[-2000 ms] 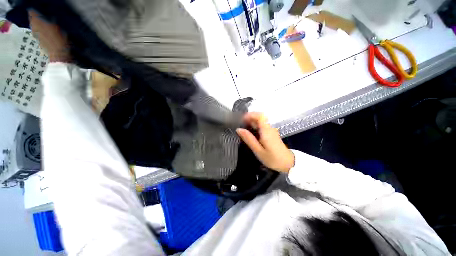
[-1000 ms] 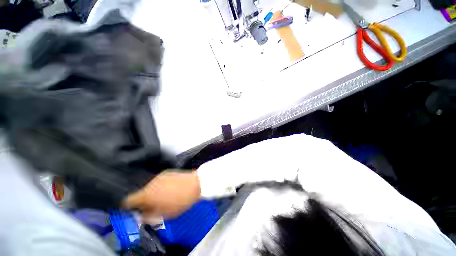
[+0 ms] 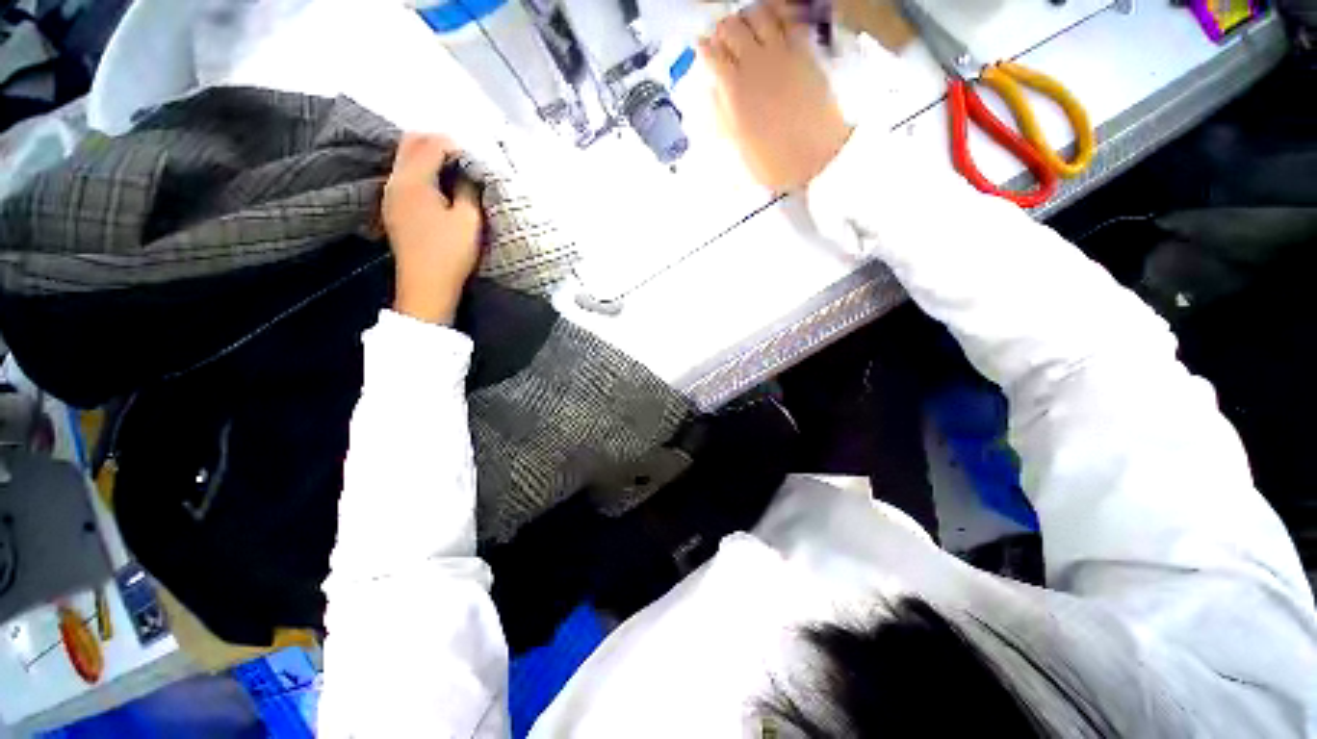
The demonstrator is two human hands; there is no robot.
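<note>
The dark jacket body (image 3: 275,433) spreads over the left side and the lap. Its checked lining (image 3: 217,166) lies bunched at the upper left. A grey-brown tweed panel (image 3: 578,419) hangs at the table's front edge. My left hand (image 3: 433,231) grips the jacket at the lining's edge, left of the needle area. My right hand (image 3: 780,101) lies on the white table right of the grey-blue cylinder (image 3: 656,121), palm down. Its fingertips are near the picture's top edge, by a small dark item, and whether it holds anything is unclear.
The sewing machine's metal parts (image 3: 578,72) stand at the top centre. Scissors with red and yellow handles (image 3: 1026,137) lie right of my right hand. Orange-handled snips (image 3: 81,643) lie at the lower left. The ruler-marked edge (image 3: 809,339) borders the white table. Blue plastic (image 3: 563,671) shows below.
The jacket has been turned, and its checked lining now faces up. My left hand now shows on the cloth. My right hand has let go of the jacket and moved up onto the table.
</note>
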